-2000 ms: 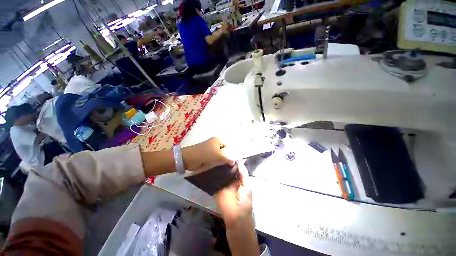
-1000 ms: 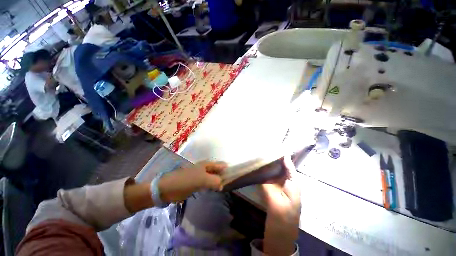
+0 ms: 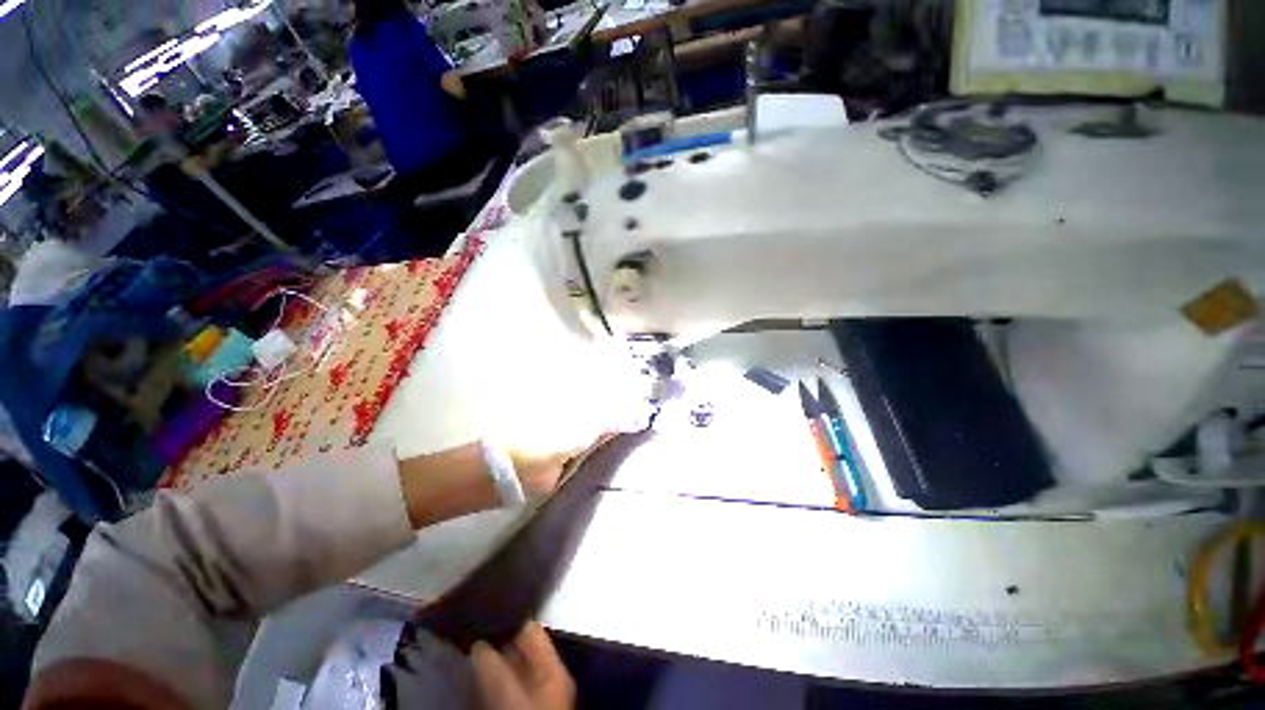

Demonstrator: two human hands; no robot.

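A dark brown fabric piece (image 3: 520, 562) runs diagonally from the table's front edge up to the bright needle area of the sewing machine (image 3: 832, 243). My left hand (image 3: 544, 469) lies at the piece's upper part, left of the needle; its fingers are washed out by the lamp. My right hand (image 3: 525, 671) is at the bottom of the view, with thumb and fingertips on the lower end of the piece. The presser foot and needle (image 3: 658, 372) are small and blurred in the glare; the fabric's tip is close to them, and contact cannot be told.
Orange (image 3: 828, 447) and blue (image 3: 846, 447) slim tools and a black flat rectangle (image 3: 943, 416) lie beneath the arm. A printed sheet (image 3: 375, 326) with a white cable is at left. A bin (image 3: 285, 645) sits below the table edge. A person in blue (image 3: 402, 83) is behind.
The view has swung right. The fabric, held between both hands before, now stretches from near the needle to the table edge. My right hand has moved down and left, away from the needle.
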